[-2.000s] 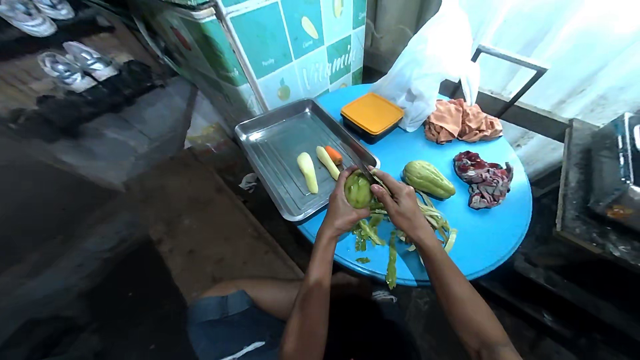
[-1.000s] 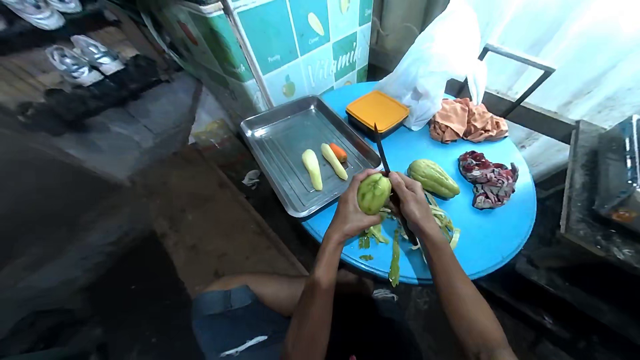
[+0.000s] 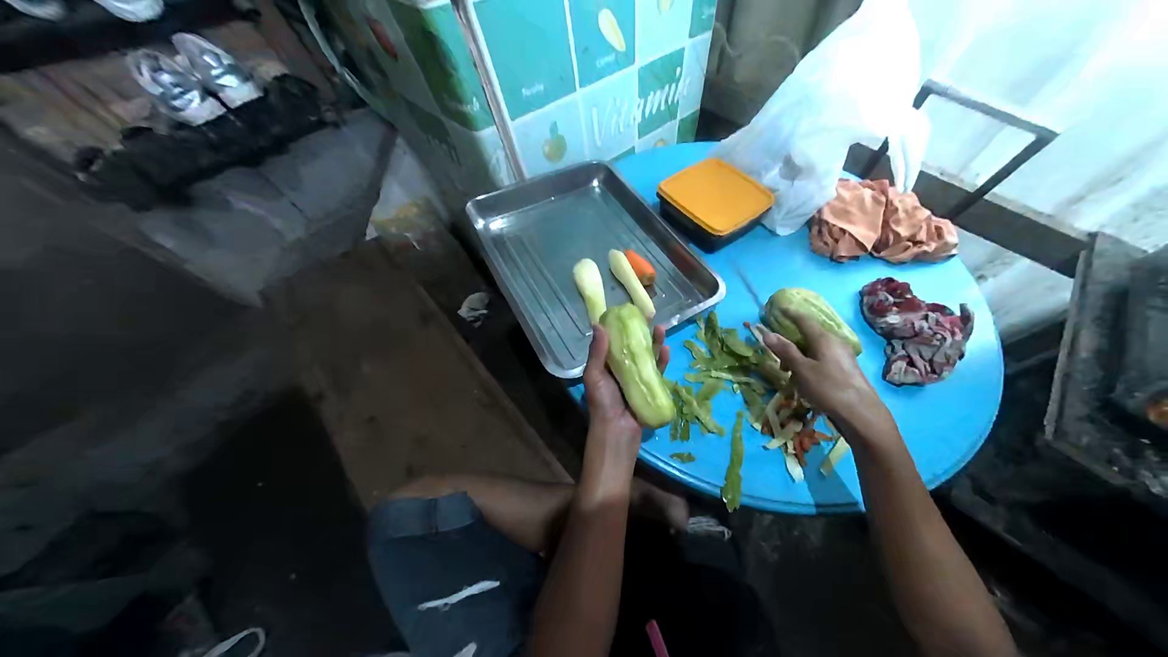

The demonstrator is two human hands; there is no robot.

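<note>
A peeled pale green chayote (image 3: 639,370) lies lengthwise in my left hand (image 3: 610,397), over the near corner of a metal tray (image 3: 538,301). My right hand (image 3: 826,370) reaches over the table, its fingers at the near side of a second chayote (image 3: 808,315) with its skin on. Something thin lies by the fingertips; whether the hand grips it or the chayote is unclear. Green peelings (image 3: 725,365) spread between the hands, with some orange and pale scraps. In the tray are two pale peeled vegetables (image 3: 590,285) and an orange piece, perhaps carrot (image 3: 641,268).
The round blue table (image 3: 949,429) also bears an orange-lidded container (image 3: 716,196), a white plastic bag (image 3: 830,119), a crumpled peach cloth (image 3: 881,224) and a dark red and grey cloth (image 3: 915,333). A dark stand (image 3: 1095,365) is at the right. Shoes (image 3: 187,78) sit upper left.
The hands were together at the chayote with a dark blade between them. Now they are apart: the left has moved toward the tray with the chayote, the right toward the other chayote.
</note>
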